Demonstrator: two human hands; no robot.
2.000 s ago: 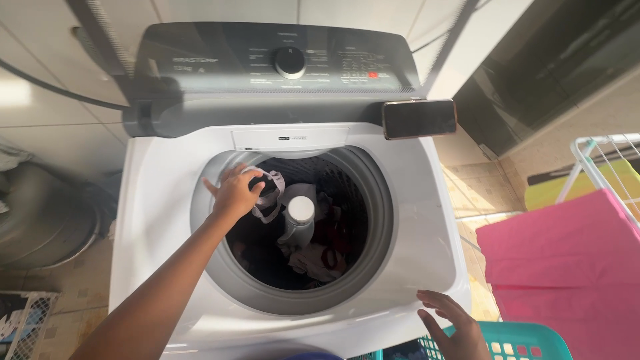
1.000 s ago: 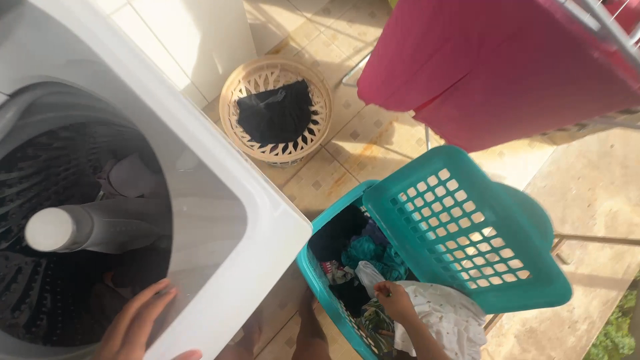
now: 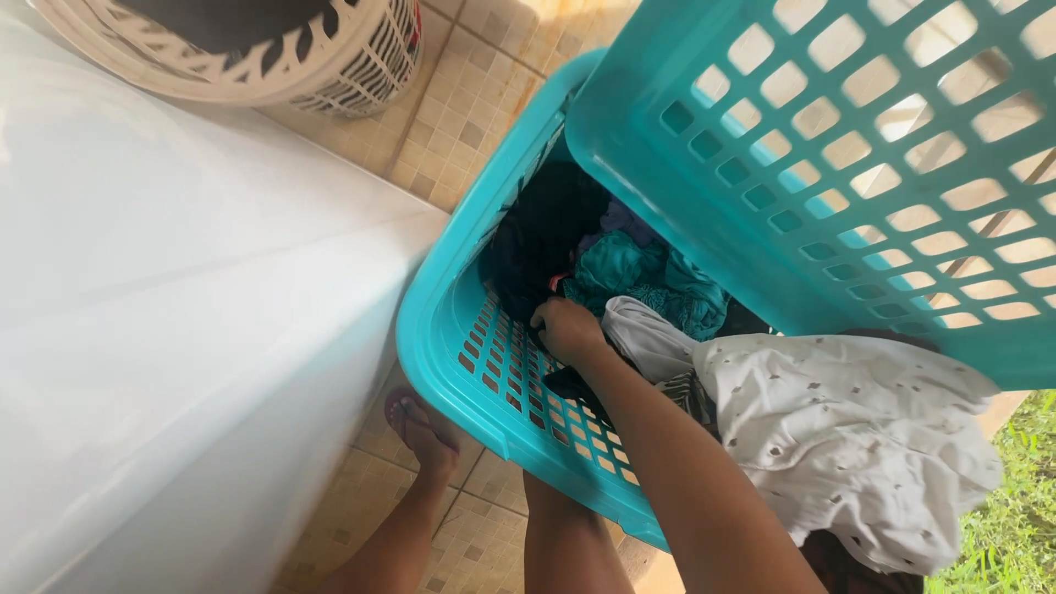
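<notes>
My right hand reaches down into a teal plastic laundry basket, its fingers at dark clothing near the basket's left inner wall. Whether the fingers grip the cloth is hard to tell. Beside the hand lie a teal garment and a plain white cloth. A white garment with small eyelets hangs over the basket's near right side. The perforated teal lid stands open at the right. My left hand is out of the frame.
The white side of the washing machine fills the left. Behind it, a round cream plastic basket holds dark cloth. My foot in a flip-flop is on the tiled floor beside the teal basket. Grass shows at the lower right.
The view has swung from the washer's tub to the teal basket. My left hand, at the tub earlier, has left the frame. My right hand has moved off the white cloth to the dark clothing.
</notes>
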